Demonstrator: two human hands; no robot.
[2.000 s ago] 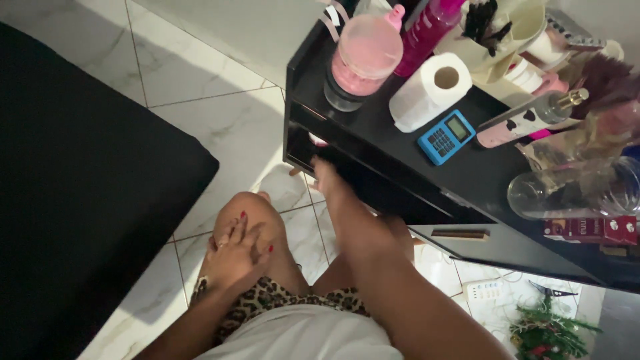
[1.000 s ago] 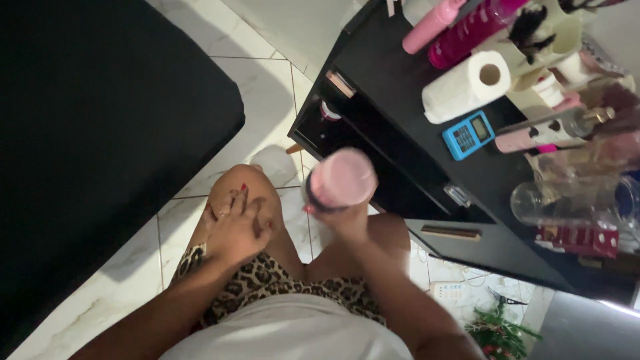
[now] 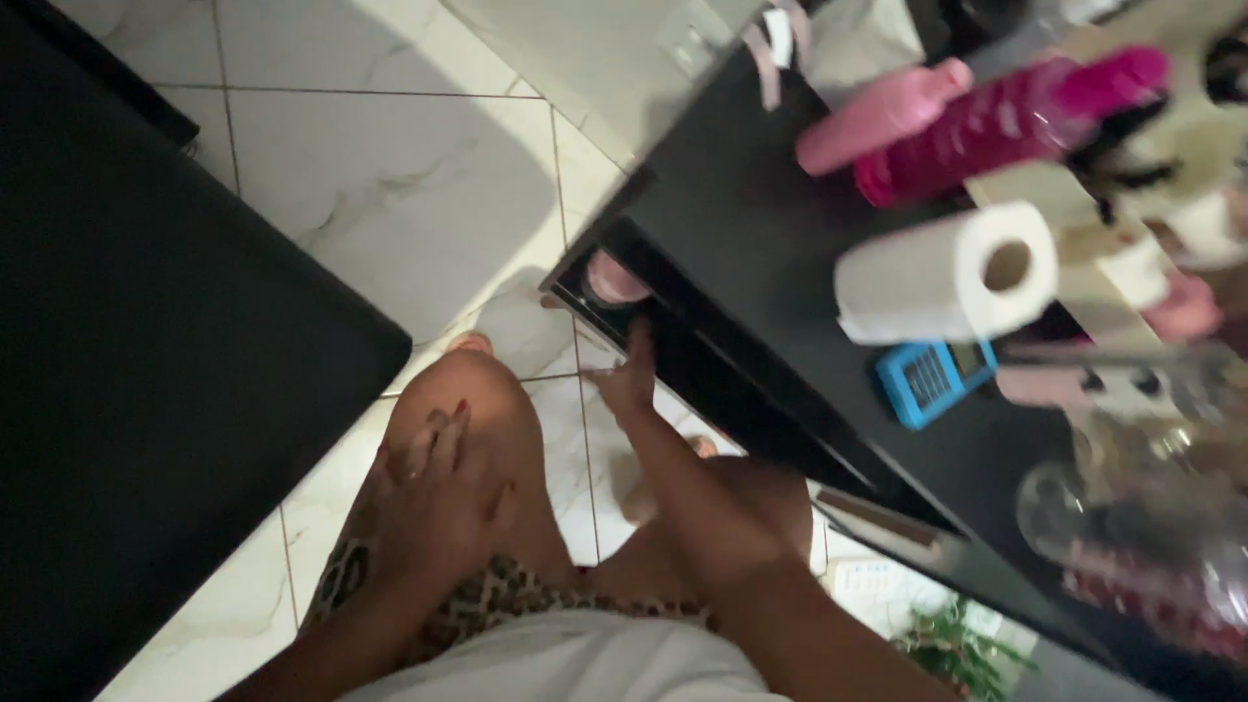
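Note:
My left hand (image 3: 444, 487) lies flat on my left thigh with nothing in it, its fingers slightly spread. My right hand (image 3: 629, 375) reaches to the front edge of an open compartment in the black cabinet (image 3: 721, 224). Just beyond its fingertips, a pink container with a dark base (image 3: 614, 278) stands in the compartment's far corner. Whether a fingertip still touches the container cannot be told. The rest of the compartment is dark.
On the cabinet top are a paper towel roll (image 3: 907, 278), a blue calculator-like device (image 3: 931, 380), a pink bottle (image 3: 877, 117) and a magenta bottle (image 3: 1014, 122). A black padded surface (image 3: 195, 390) is at left. A white power strip (image 3: 868, 577) and green plant (image 3: 960, 643) are low right.
A second ago the pink container was in my right hand above my knees; it now stands inside the cabinet compartment. Two seconds ago it stood on the cabinet top. My left hand stays on my thigh.

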